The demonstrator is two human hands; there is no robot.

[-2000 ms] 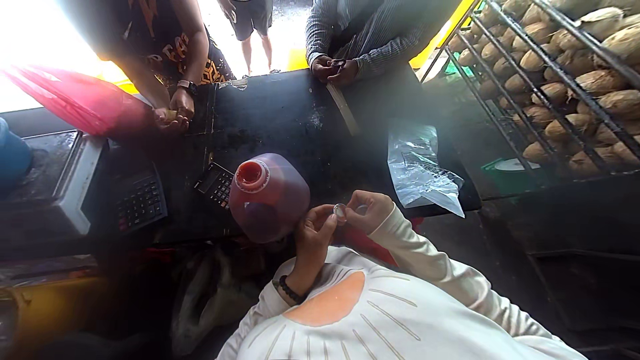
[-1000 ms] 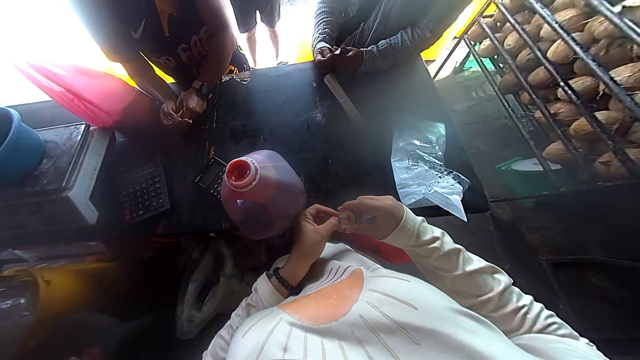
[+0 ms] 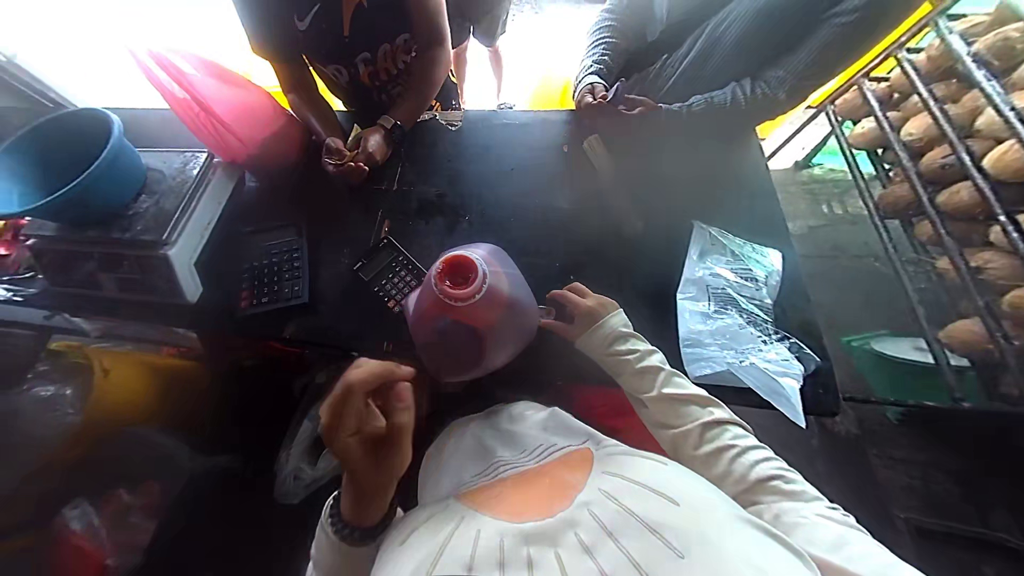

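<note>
A translucent plastic jug [image 3: 480,328] with red residue around its uncapped mouth stands on the black table [image 3: 512,176]. At its right side, my right hand [image 3: 582,310] pinches a small clear object [image 3: 546,313] between thumb and fingers. My left hand [image 3: 370,416] is raised at the lower left of the jug, fingers curled, with nothing visible in it; whether something is hidden inside cannot be told. A pocket calculator [image 3: 390,274] lies against the jug's left side. Farther left is a larger black calculator [image 3: 274,270]. A printed clear plastic bag [image 3: 732,308] lies right of my right hand.
A weighing scale [image 3: 188,232] with a blue basin [image 3: 72,164] stands at left, near a pink plastic bag [image 3: 232,112]. Across the table, one person's hands [image 3: 356,154] hold what look like banknotes; another person's hands [image 3: 614,100] hold a small thing. Husked coconuts [image 3: 952,160] fill a barred rack at right.
My hands, together beside the jug in the earlier frames, have parted. The left has moved left past the jug's near side; the right stays at its right side.
</note>
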